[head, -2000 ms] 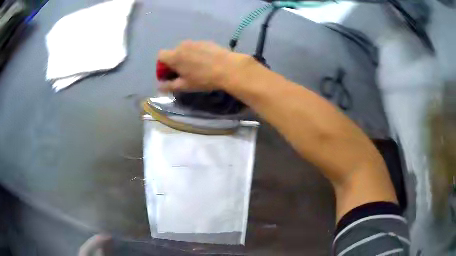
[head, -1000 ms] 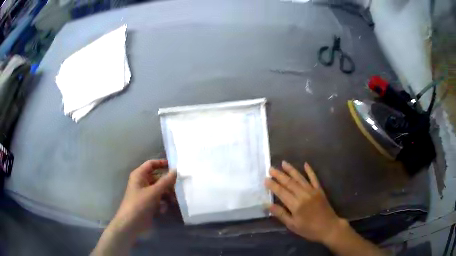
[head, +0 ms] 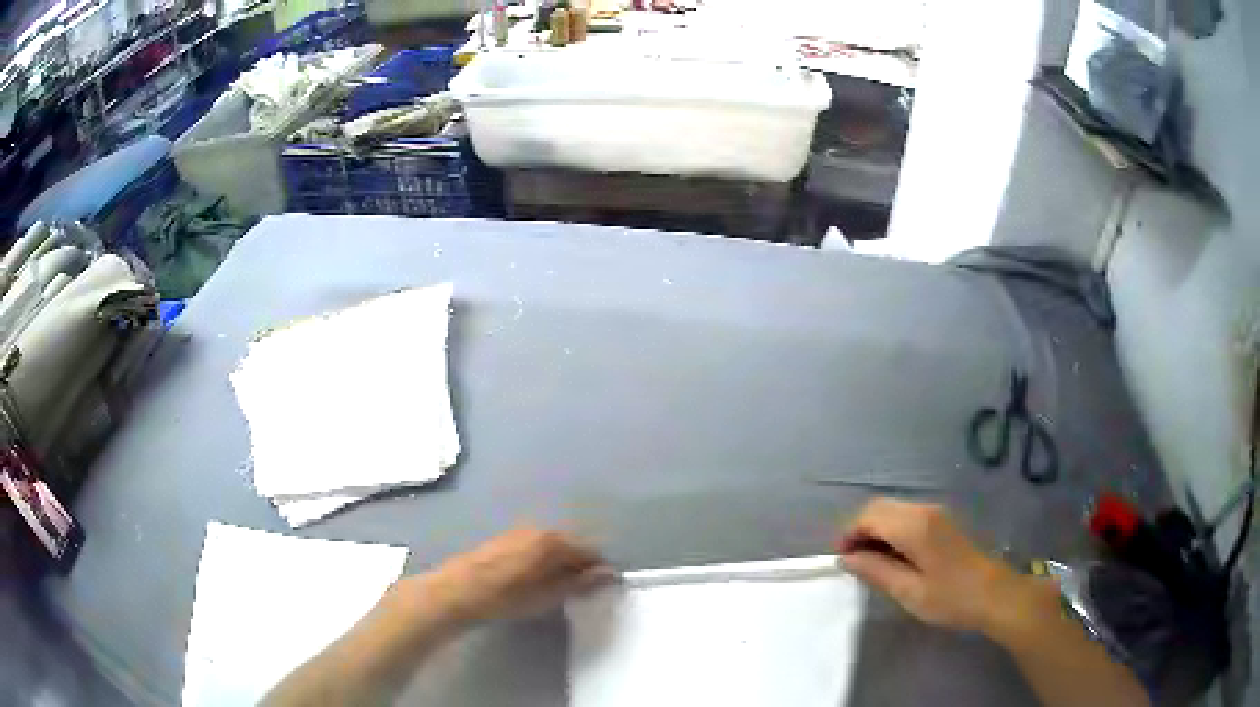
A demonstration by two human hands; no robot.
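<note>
A white near-square cloth piece [head: 726,642] lies at the front middle of the grey table, its top edge folded into a narrow band and its lower part cut off by the picture's edge. My left hand [head: 518,573], blurred, is at its top left corner with fingers closed on the edge. My right hand [head: 912,555] pinches its top right corner. Another white piece [head: 283,601] lies flat at the left, partly behind my left forearm. A stack of white pieces [head: 352,401] with frayed edges lies beyond it.
The steam iron [head: 1133,601] stands at the right, partly behind my right forearm. Scissors [head: 1016,435] lie beyond it. Tied fabric bundles [head: 69,325] and a lit phone [head: 37,504] are at the left. A white tub [head: 643,118] and blue crate [head: 387,180] stand beyond the table.
The view has tilted up. The iron went from my right hand to the table's right side. Both hands have moved from the cloth's sides to its top corners. A separate white piece now shows at left.
</note>
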